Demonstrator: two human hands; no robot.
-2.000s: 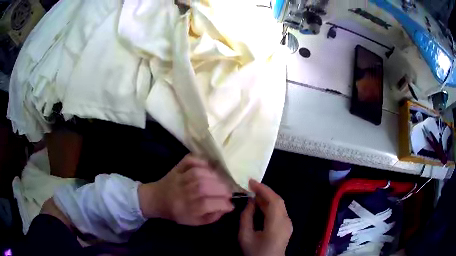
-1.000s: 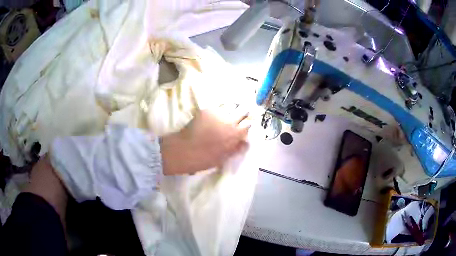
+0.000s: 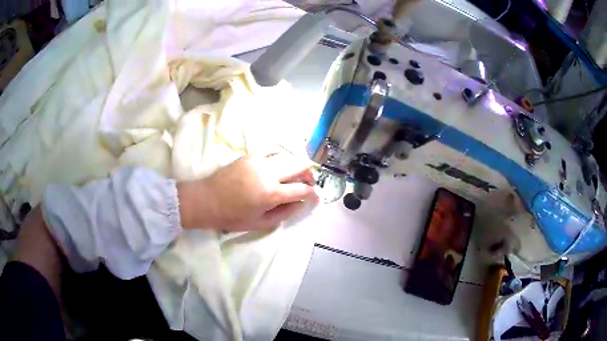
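Cream fabric (image 3: 219, 266) lies heaped over the machine table left of the needle and drapes over the front edge. My left hand (image 3: 246, 193), with a white sleeve cover on the forearm, rests on the fabric and holds its edge with the fingertips close beside the presser foot. The presser foot and needle area (image 3: 326, 174) is in glaring light, so the exact finger contact is hard to see. The white sewing machine head (image 3: 412, 113) with a blue stripe stands just right of the fingers. My right hand is not in view.
A smartphone (image 3: 440, 246) with a lit picture lies on the machine bed at the right. A yellow-brown tool box (image 3: 491, 300) with white pieces and dark red-handled tools is at the lower right. A grey-white lamp (image 3: 293, 53) stands behind the needle area.
The fabric edge has gone from in front of the table up to the needle. My left hand has moved up with it. My right hand has left the picture. The view has shifted.
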